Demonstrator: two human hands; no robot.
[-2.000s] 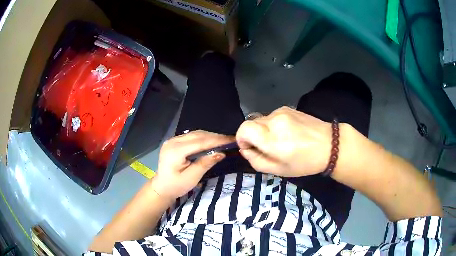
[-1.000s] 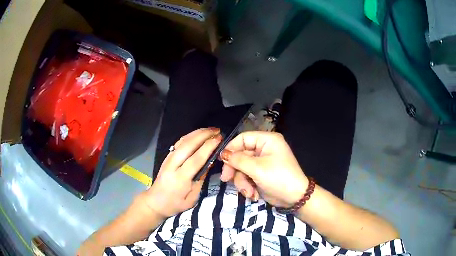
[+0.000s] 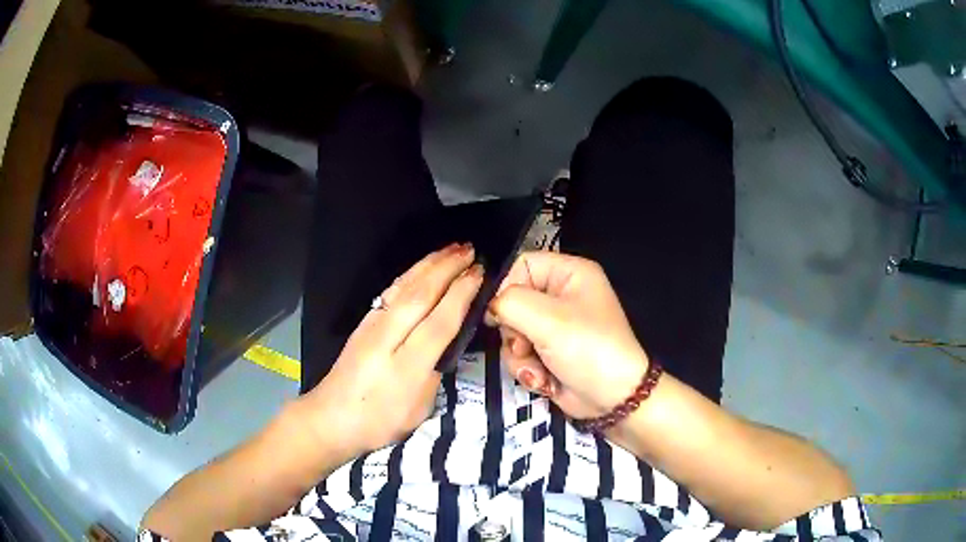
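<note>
A thin dark LCD module [image 3: 506,250] is held almost edge-on over my lap, slanting from lower left to upper right. My left hand [image 3: 397,344] lies flat along its left face, fingers extended, and holds it. My right hand [image 3: 567,333] is at the module's right edge, thumb and forefinger pinched together against it. Whether anything is between those fingertips is too small to tell. The module's lower end is partly hidden by my left hand.
A black waste bin [image 3: 208,265] with a red liner [image 3: 159,228] and white scraps stands at left. A cardboard carton [image 3: 355,53] is behind it. Green bench legs [image 3: 567,48] and a dark cable [image 3: 821,127] are at upper right. Yellow floor tape [image 3: 273,362] shows beside the bin.
Since two seconds ago the module has turned from nearly level to a steep slant. My left hand now lies flatter along it, and my right hand has shifted down its edge. The view has shifted.
</note>
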